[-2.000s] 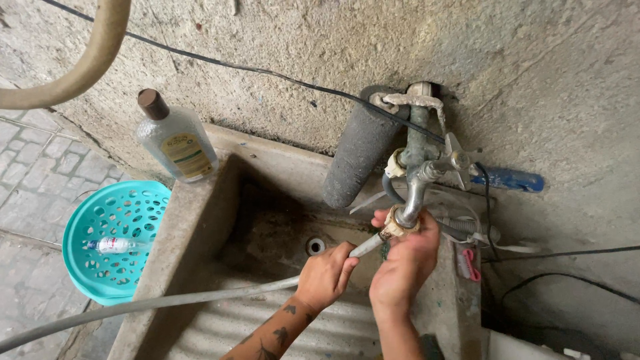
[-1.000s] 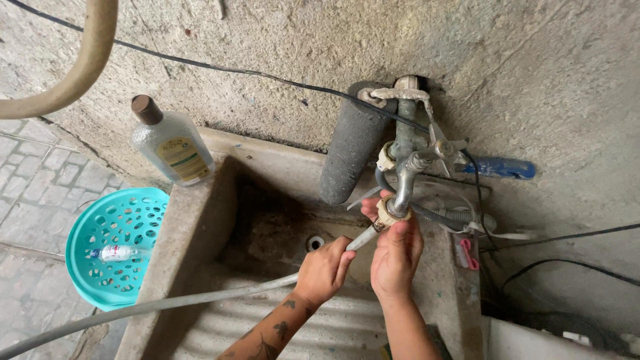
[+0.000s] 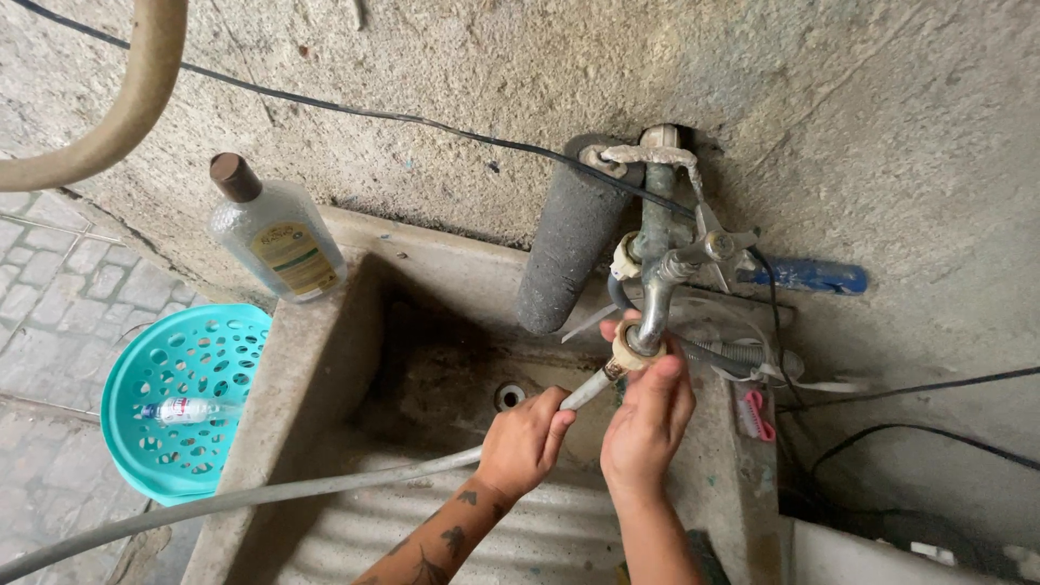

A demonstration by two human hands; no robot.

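Observation:
My left hand (image 3: 524,443) is closed around a grey hose (image 3: 325,486) just below its end. The fingers of my right hand (image 3: 650,414) grip a cream plastic hose connector (image 3: 634,348) at the spout of a metal faucet (image 3: 654,309); my fingertips are partly hidden behind it. The hose runs from the connector through my left hand and off to the lower left. A cross-shaped tap handle (image 3: 719,245) sits on the faucet, above my right hand. Both hands are over a concrete laundry sink (image 3: 296,366) with a ridged washboard (image 3: 455,520).
A dark grey foam cylinder (image 3: 565,244) hangs beside the faucet. A capped bottle (image 3: 280,244) stands on the sink's left corner. A turquoise basket (image 3: 130,390) holds a small plastic bottle (image 3: 183,410). A blue handle (image 3: 812,276), a pink item (image 3: 757,416) and black cables (image 3: 918,380) lie right.
My right hand's fingers have shifted around the connector, with the thumb now on its near right side. My left hand keeps its hold on the hose.

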